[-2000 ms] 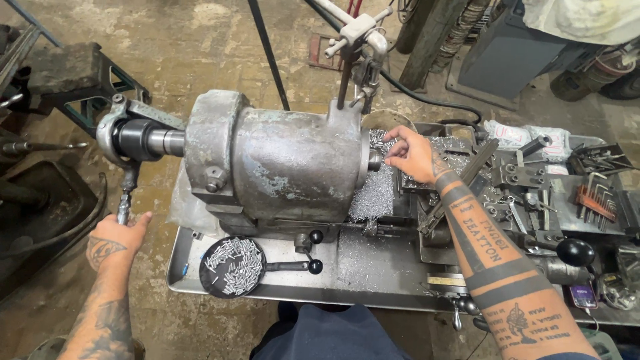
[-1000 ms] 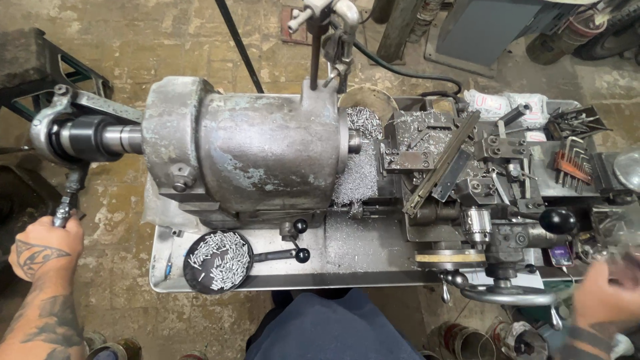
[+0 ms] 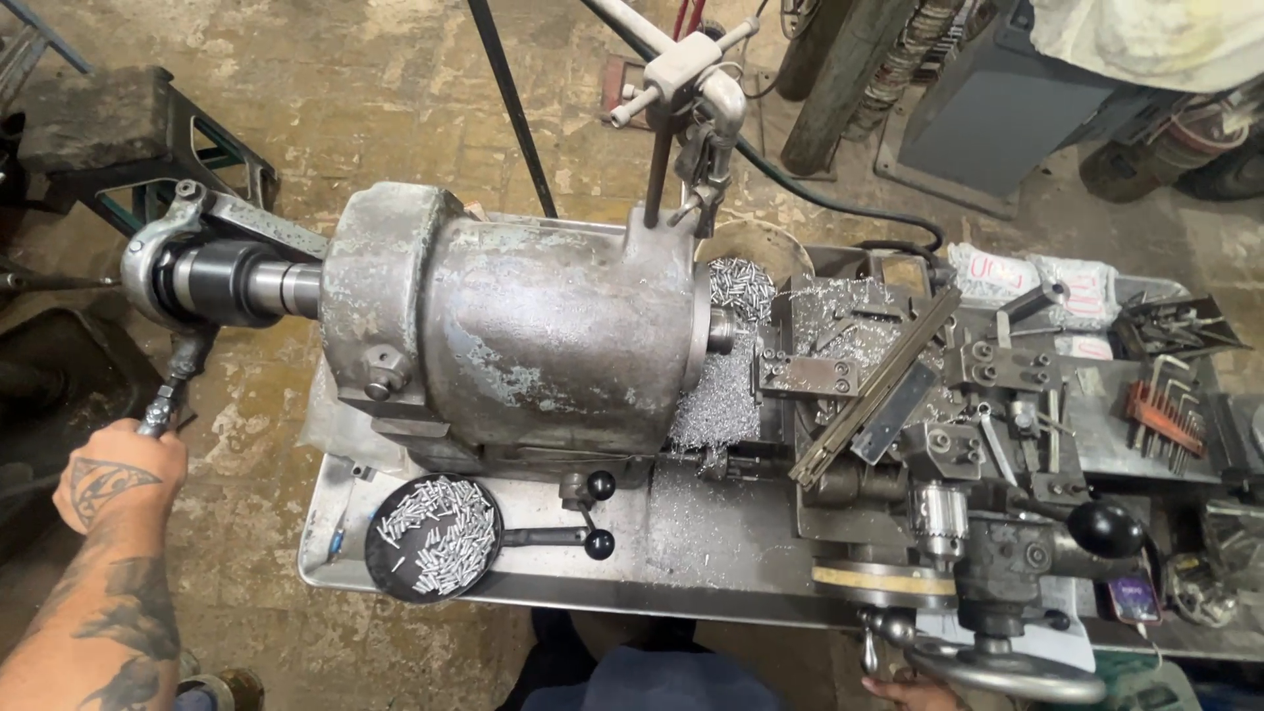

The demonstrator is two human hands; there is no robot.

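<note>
My left hand [image 3: 123, 477] is closed around the lower end of a metal lever [image 3: 178, 380] at the spindle's left end. The lathe headstock [image 3: 553, 336] fills the middle, its spindle nose [image 3: 726, 331] facing right, above a heap of metal chips [image 3: 719, 405]. At the bottom edge, the fingers of my right hand [image 3: 908, 691] show beside the handwheel [image 3: 1007, 671]; most of that hand is hidden or out of view, so its grip cannot be made out. A black pan [image 3: 373, 553] holds many small metal pins [image 3: 459, 548].
Right of the spindle stands the tool slide [image 3: 810, 375] with long metal bars [image 3: 879, 390] lying across it. A drill chuck [image 3: 938, 518], a hex key set [image 3: 1165, 420] and plastic bags [image 3: 1076, 286] are farther right. A round container of pins [image 3: 741, 286] sits behind the spindle nose.
My right hand was at the spindle nose two seconds ago, then at the right edge, and is now at the bottom by the handwheel. My left hand stays on the lever.
</note>
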